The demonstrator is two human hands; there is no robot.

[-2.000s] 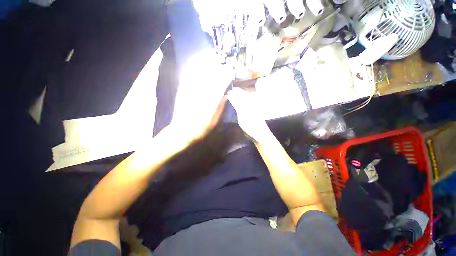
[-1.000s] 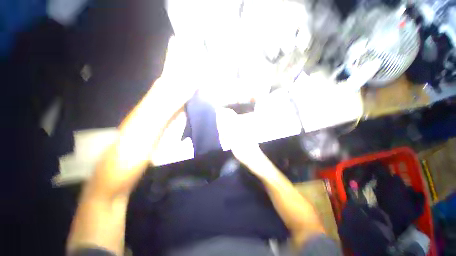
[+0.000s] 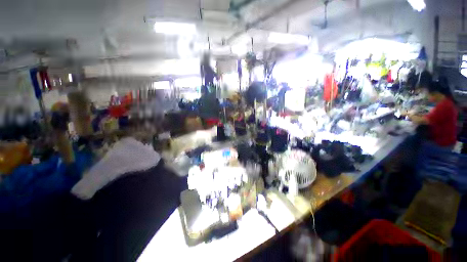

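Neither of my hands is in the picture. Nearest in front of me stands the overlock machine [image 3: 217, 187], white and washed out by glare, on the bright white tabletop [image 3: 169, 238]. Its grey rounded side plate [image 3: 193, 212] is at its left. The needle area is too bright to make out. The large black pile of garment pieces [image 3: 130, 210] covers the left of the table, with a pale grey cloth [image 3: 120, 165] lying on it. A narrow dark strip [image 3: 269, 221] lies across the table right of the machine.
A small white fan [image 3: 298, 170] stands right of the machine, with dark thread cones [image 3: 279, 139] behind. A red basket [image 3: 386, 238] is at lower right, cut off by the edge. Blue cloth [image 3: 38, 184] lies at left. A person in red [image 3: 441, 120] is at far right.
The view has swung up from the lap to the wider workshop. Both hands and forearms have left the picture. The machine, fan and basket now appear lower, and the far room shows.
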